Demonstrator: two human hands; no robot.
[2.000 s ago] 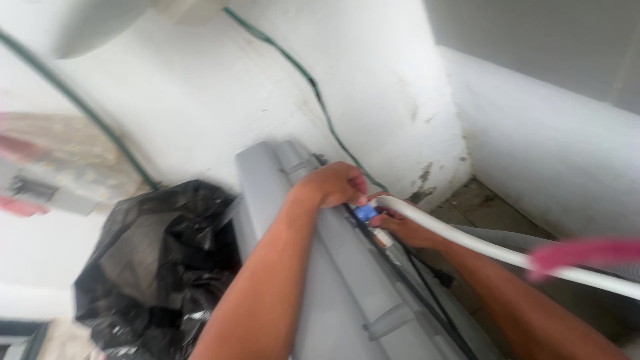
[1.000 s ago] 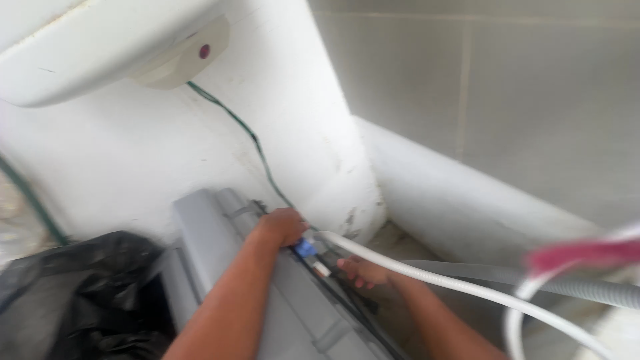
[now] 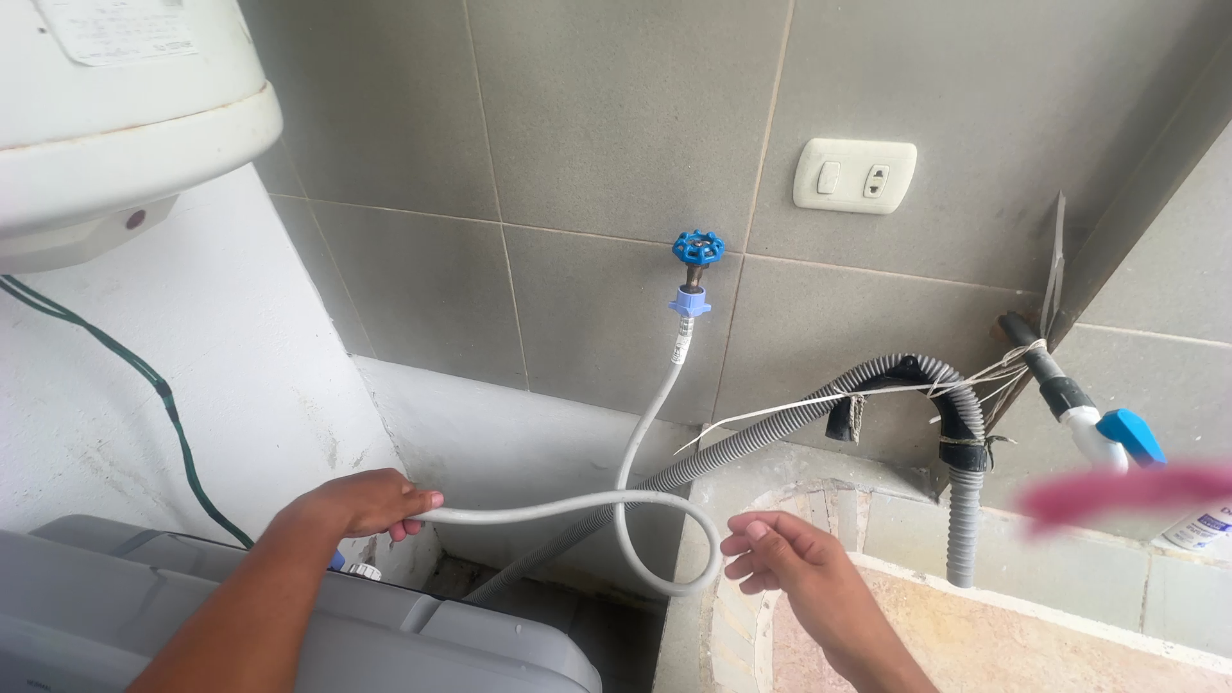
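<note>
My left hand [image 3: 371,505] grips a white water inlet hose [image 3: 568,502] near its lower left end, above the back edge of a grey plastic appliance [image 3: 385,630]. From there the hose makes a loop and rises to a light-blue plastic nut [image 3: 690,302] on a wall valve with a blue handwheel [image 3: 698,247]. My right hand [image 3: 775,553] is just right of the loop, fingers apart and slightly curled, holding nothing. A bit of blue and a white ribbed cap [image 3: 364,571] show behind my left wrist. The hose end at the appliance is hidden.
A grey corrugated drain hose [image 3: 760,433] crosses behind the white hose and bends over a tiled ledge [image 3: 1039,616]. A valve with a blue lever [image 3: 1131,436] is at right. A white tank [image 3: 125,125] hangs upper left, with green cable [image 3: 173,409] below. A blurred pink thing [image 3: 1126,496] intrudes at right.
The view has swung right and up to the tiled wall. Both hands were at the blue fitting behind the appliance; my right hand has moved away from it, and my left now holds the hose.
</note>
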